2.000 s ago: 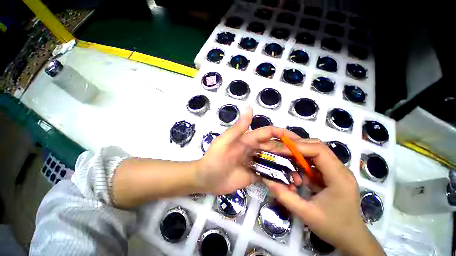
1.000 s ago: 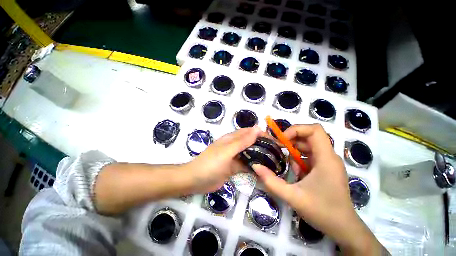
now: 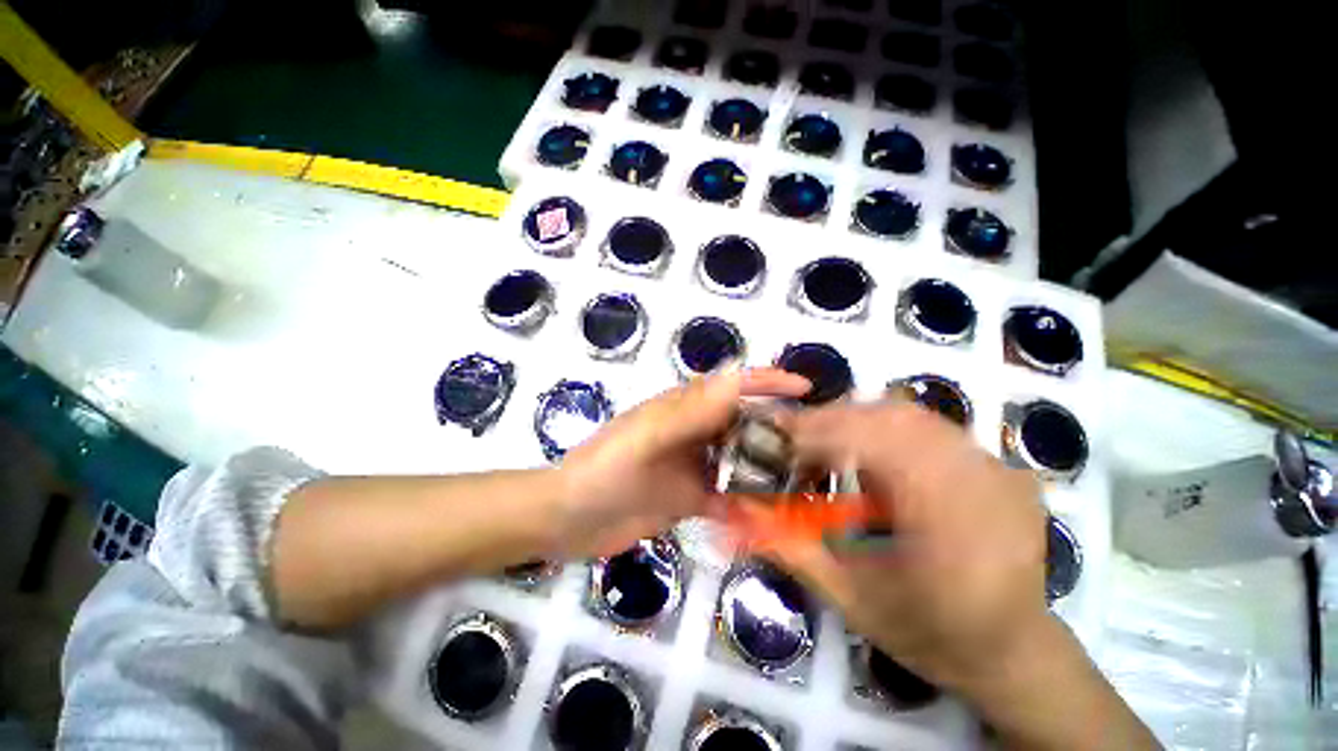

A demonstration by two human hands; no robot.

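Observation:
My left hand (image 3: pixel 646 455) holds a watch head (image 3: pixel 756 452) above the near foam tray, its metal rim blurred. My right hand (image 3: pixel 939 536) is at the watch's right side, blurred by motion, with the orange-red stick (image 3: pixel 800 517) in its fingers lying across below the watch. Whether the right fingers touch the watch cannot be told. A small whitish patch shows beneath the hands; what it is cannot be told.
The near foam tray (image 3: pixel 1090 305) holds rows of black-faced watch heads, one with a pink square code (image 3: pixel 553 223). A darker tray adjoins behind. Clear bottles stand left (image 3: pixel 147 272) and right (image 3: pixel 1196 511). Yellow strip (image 3: pixel 338 173) behind.
The view has shifted, so the trays sit further left. The orange stick has turned from steeply slanted to nearly level and lower. The watch has turned between the hands.

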